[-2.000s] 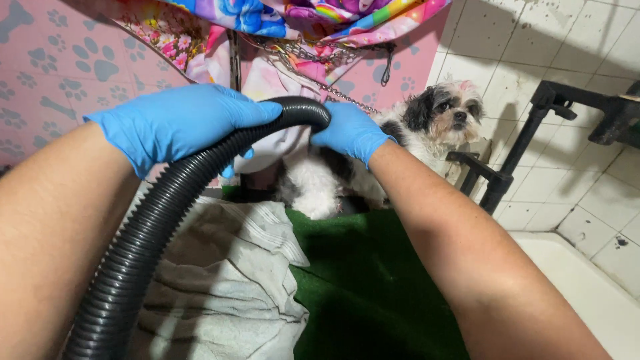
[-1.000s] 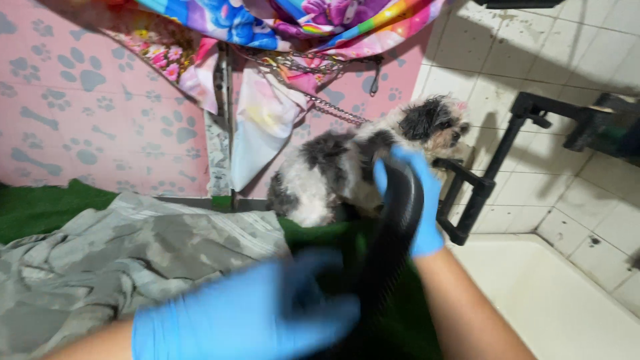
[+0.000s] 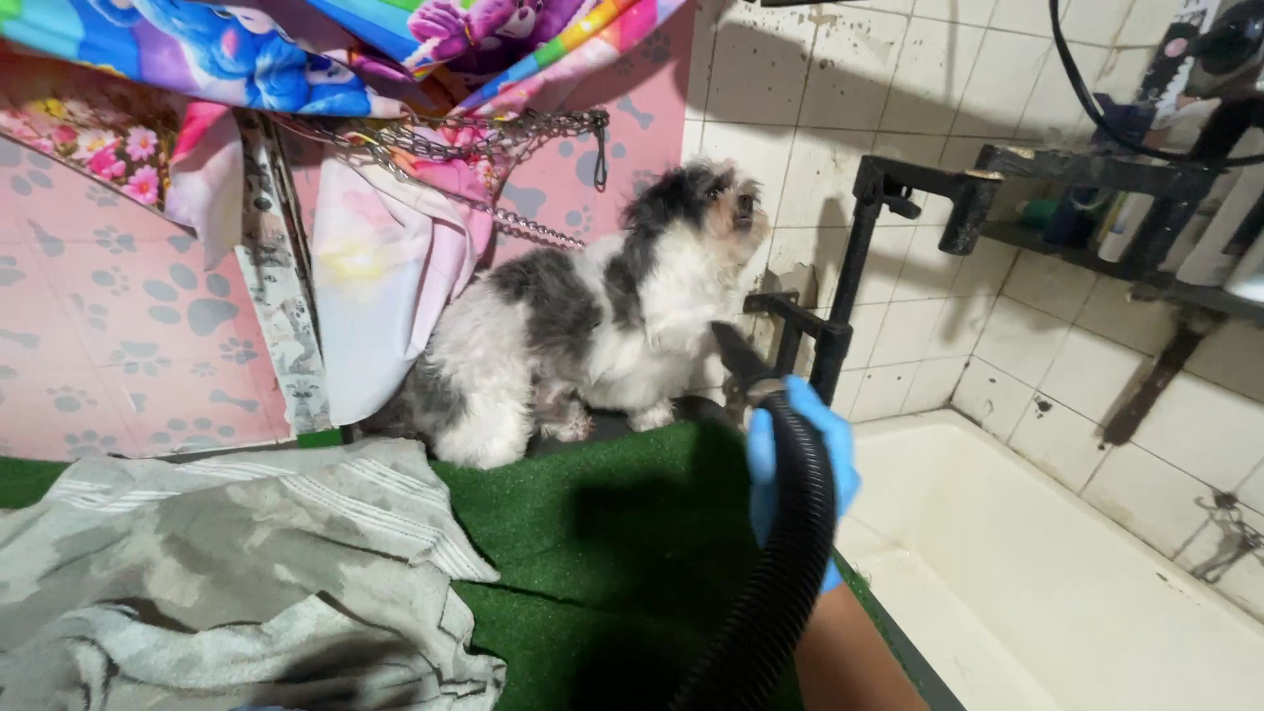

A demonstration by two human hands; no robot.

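Observation:
In a blue glove, my right hand [image 3: 810, 464] is closed around the black corrugated dryer hose [image 3: 785, 553] near its nozzle [image 3: 743, 360]. The nozzle's tip points up at the chest of a black and white dog [image 3: 592, 316], close to its fur. The dog sits sideways at the back of the green turf mat [image 3: 602, 533], head raised, with a metal chain [image 3: 523, 225] running from behind its neck to the wall. Of my left hand only a sliver of blue glove may show at the bottom edge, too little to tell its state.
A crumpled grey towel [image 3: 247, 583] covers the mat's left part. Right of the mat lies a white tub [image 3: 1037, 553]. A black metal arm [image 3: 849, 276] stands beside the dog, with a shelf of bottles [image 3: 1116, 247] behind it. Printed cloths [image 3: 267, 69] hang over the pink wall.
My left hand, on the hose two seconds ago, has dropped away from it to the bottom of the view. My right hand has moved off the dog's body to before its chest. The dog has lifted its head.

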